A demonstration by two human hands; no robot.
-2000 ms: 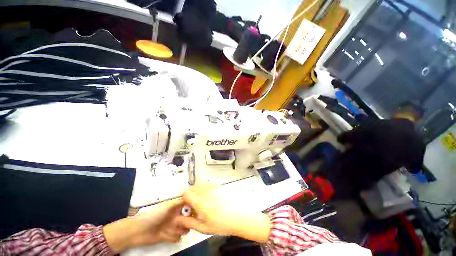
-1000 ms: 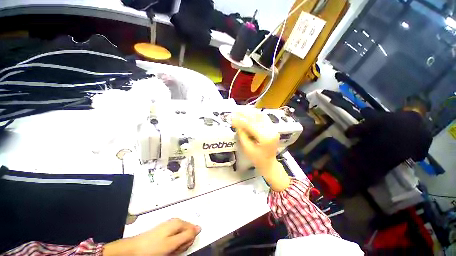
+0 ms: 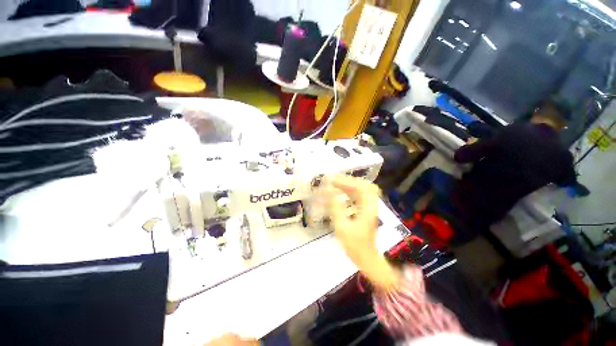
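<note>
The white sewing machine with "brother" on its arm stands in front of me. My right hand is raised at the right part of the machine arm, its fingers near the front face; it is blurred, and whether it holds anything cannot be told. My left hand is mostly cut off by the bottom edge, only a bit of it showing. A dark garment panel with a pale tape strip lies at the lower left, left of the machine bed.
A pile of dark pieces with pale lines lies behind left. A fluffy white ball is beside the machine head. Dark thread cones stand behind. A person in dark clothing sits at the right.
My hands, together at first, have parted. My right hand rose to the machine arm, then shifted lower against it. My left hand has slipped mostly out of view. The view has shifted.
</note>
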